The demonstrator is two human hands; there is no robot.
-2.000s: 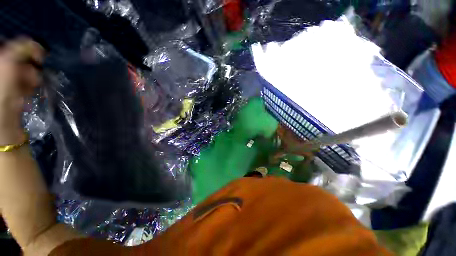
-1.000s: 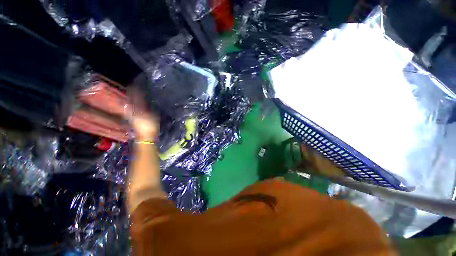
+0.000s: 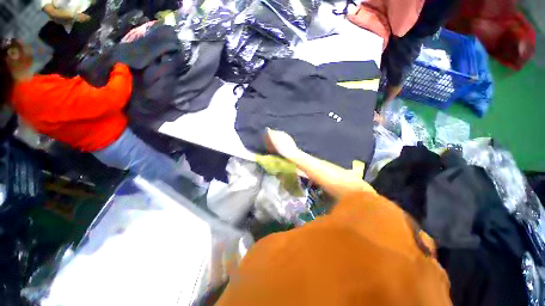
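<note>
A dark jacket (image 3: 311, 113) lies flat on the white-topped table (image 3: 209, 127), with its black hook at the left end and small white marks on the cloth. My right hand (image 3: 281, 144) reaches over the jacket's near edge. It is blurred, and I cannot tell whether its fingers grip the cloth. My left hand is not in view. A stack of white empty polybags (image 3: 137, 251) lies at the lower left.
A person in a red-orange top (image 3: 77, 110) is at the left. Dark loose garments (image 3: 460, 209) are heaped at the right. A coral-pink jacket (image 3: 397, 15) lies at the table's far end. A blue crate (image 3: 430, 80) stands on the green floor (image 3: 514, 119).
The view has swung right, from the bagged garments to the table. My left hand, earlier at a bagged dark garment and then by a coral-pink one, has left view. My right hand has appeared.
</note>
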